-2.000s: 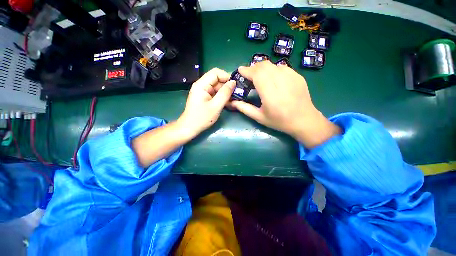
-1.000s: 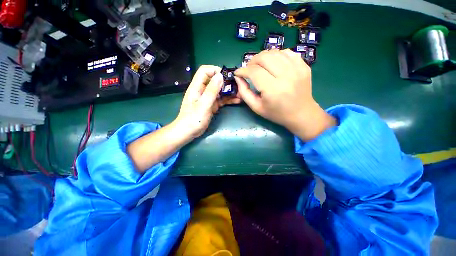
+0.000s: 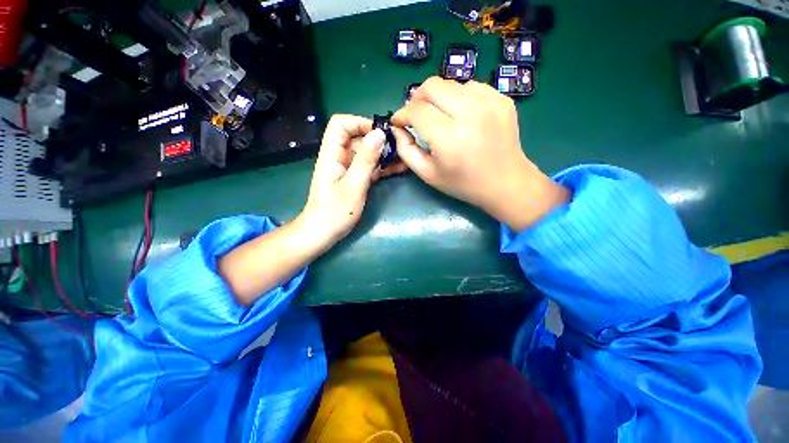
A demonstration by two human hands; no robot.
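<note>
A small black smartwatch housing (image 3: 387, 149) is held above the green bench, between my two hands, mostly covered by fingertips. It looks turned partly edge-on. My left hand (image 3: 343, 177) grips it from the left between thumb and fingers. My right hand (image 3: 463, 143) has its thumb and fingertips at the housing's upper right side; whether they hold a small inner part is hidden. Several loose housings (image 3: 460, 62) with white and silver patches lie beyond my right hand, one partly covered by it.
A black test fixture (image 3: 259, 130) with a red display (image 3: 177, 149) and clear block (image 3: 210, 73) stands left. A vented grey box (image 3: 30, 173) with red and black leads is far left. A solder wire reel (image 3: 737, 65) stands right. Orange flex cables (image 3: 491, 19) lie at the back.
The view has shifted, so the bench items sit further left and higher. The housing has turned from face-up to more edge-on in my fingers. Both hands stay at it.
</note>
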